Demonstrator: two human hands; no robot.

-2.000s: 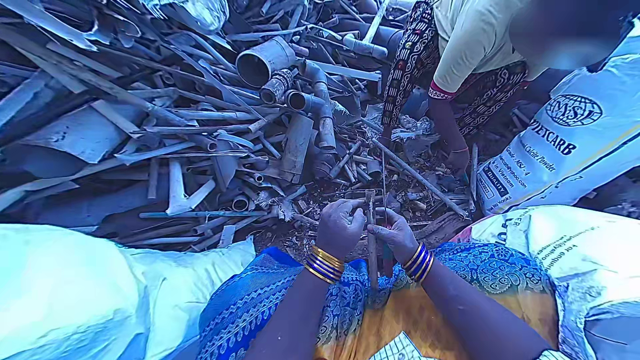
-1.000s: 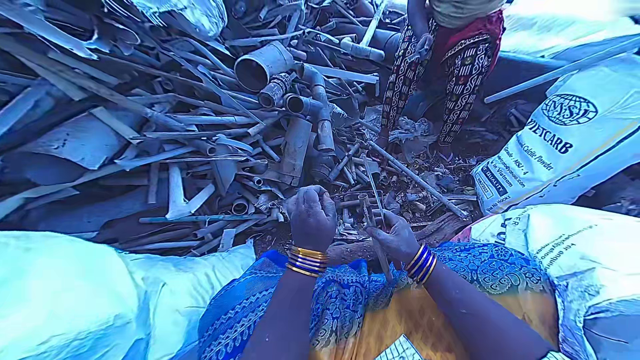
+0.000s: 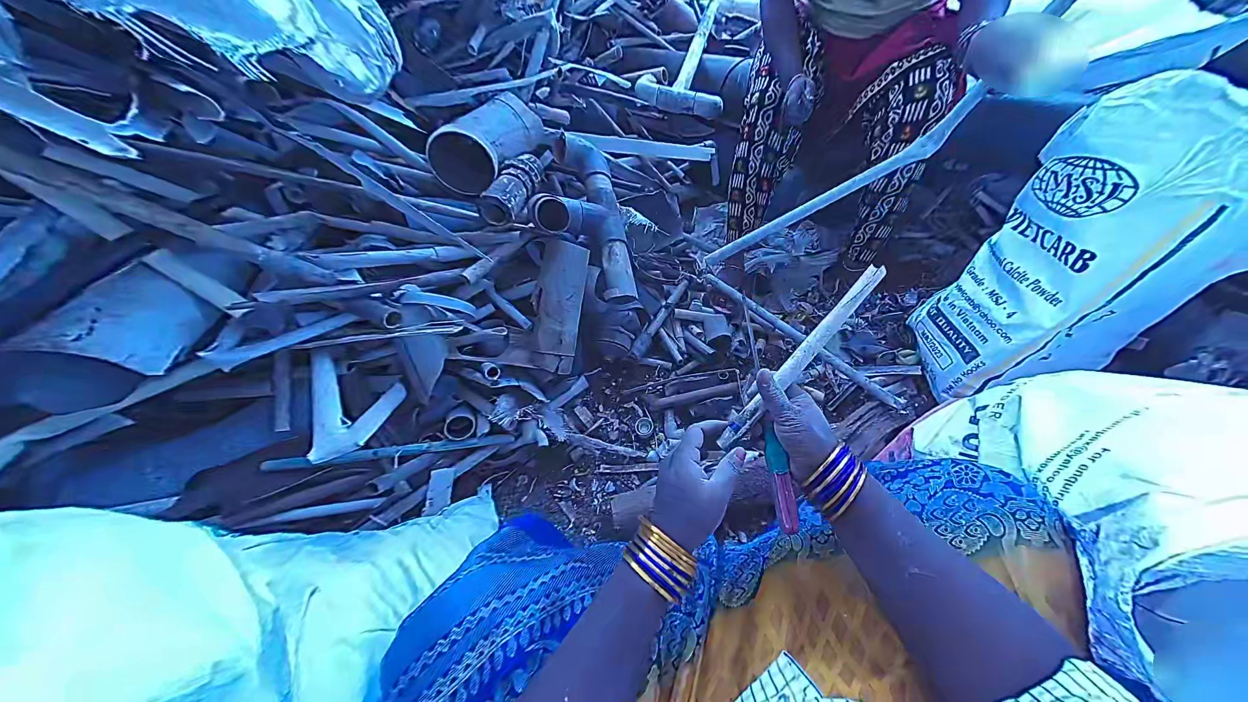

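My right hand (image 3: 798,429) is closed around a tool with a green and red handle (image 3: 783,480); a thin shaft rises from it. The same hand also holds a pale, narrow pipe piece (image 3: 814,346), which slants up to the right. Just left of the pipe's lower end is my left hand (image 3: 694,487), its thumb and forefinger apart and nothing seen between them. Gold and dark bangles circle both wrists. Below the hands, blue patterned cloth (image 3: 546,595) covers my lap. The tool's tip is hard to make out.
A heap of scrap pipes (image 3: 370,283) fills the left and middle, with a wide pipe (image 3: 487,141) on it. A person in patterned trousers (image 3: 897,156) stands ahead, near a long thin pipe (image 3: 858,180). Printed sacks (image 3: 1121,234) stand at right; pale sacks (image 3: 127,604) lie at lower left.
A pale pipe piece now shows in my right hand. My left hand has lowered and its fingers have spread. The other person, bent down two seconds ago, is upright, and the long pipe has shifted left.
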